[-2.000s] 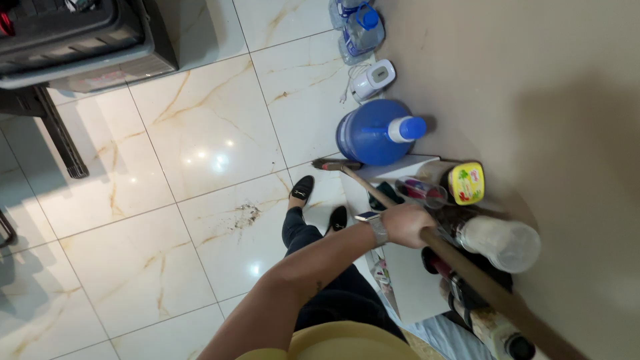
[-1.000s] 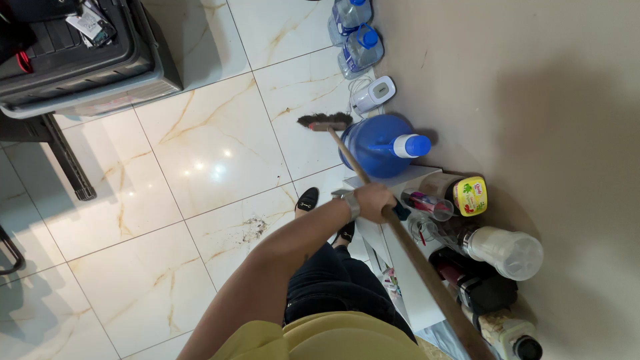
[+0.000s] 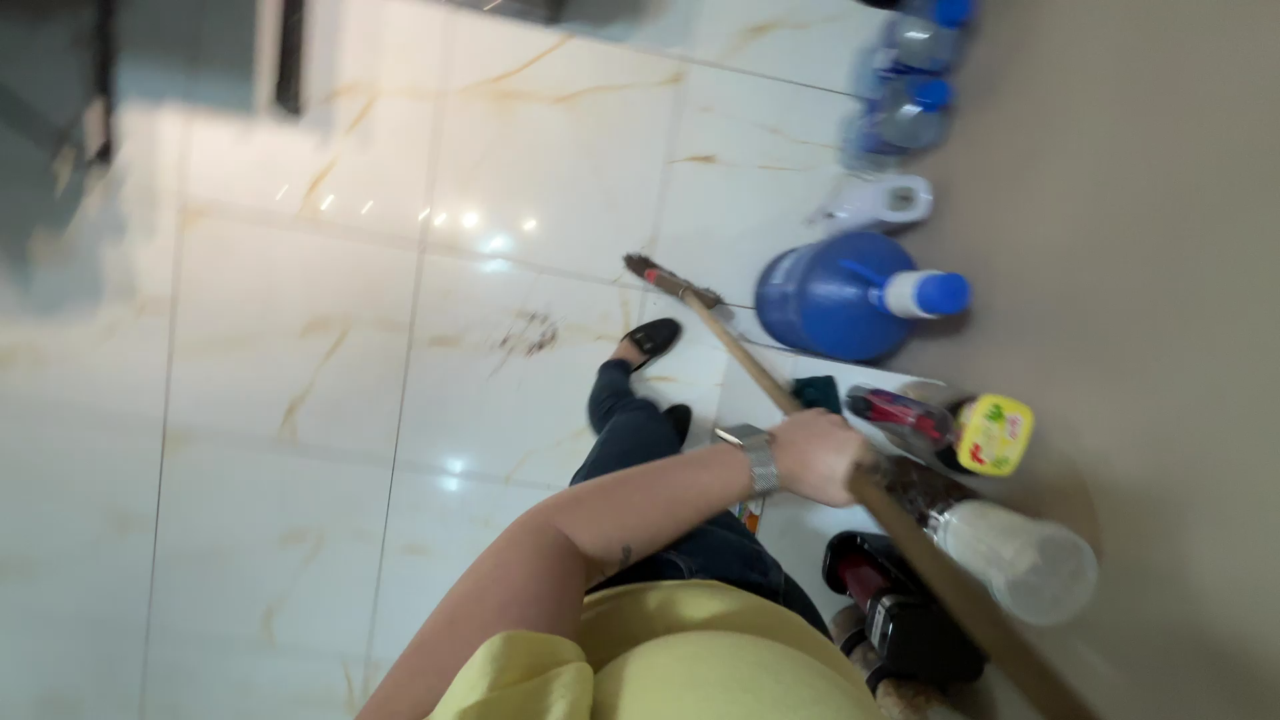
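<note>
My left hand [image 3: 820, 457], with a metal-mesh watch on its wrist, is closed around the wooden handle [image 3: 745, 357] of a broom. The handle runs from the lower right up to the broom head [image 3: 675, 282], whose dark bristles are at the white marbled tile floor [image 3: 520, 420]. The head is left of a large blue water jug [image 3: 835, 297], with a gap between them. A small scatter of dark debris [image 3: 535, 333] lies on the tiles, left of the broom head and near my black shoe [image 3: 653, 340]. My right hand is not in view.
Clear bottles with blue caps [image 3: 915, 112] and a white device [image 3: 890, 200] stand along the wall [image 3: 1130, 250]. A white surface beside my legs holds a yellow-lidded tub [image 3: 996, 434], a white-lidded container [image 3: 1020, 560] and a black appliance [image 3: 920, 630]. Blurred dark furniture legs are at upper left.
The broom head has moved away from the blue jug, beside which it was a second ago, leaving a gap. My left hand has stayed on the handle. The view has shifted and blurred.
</note>
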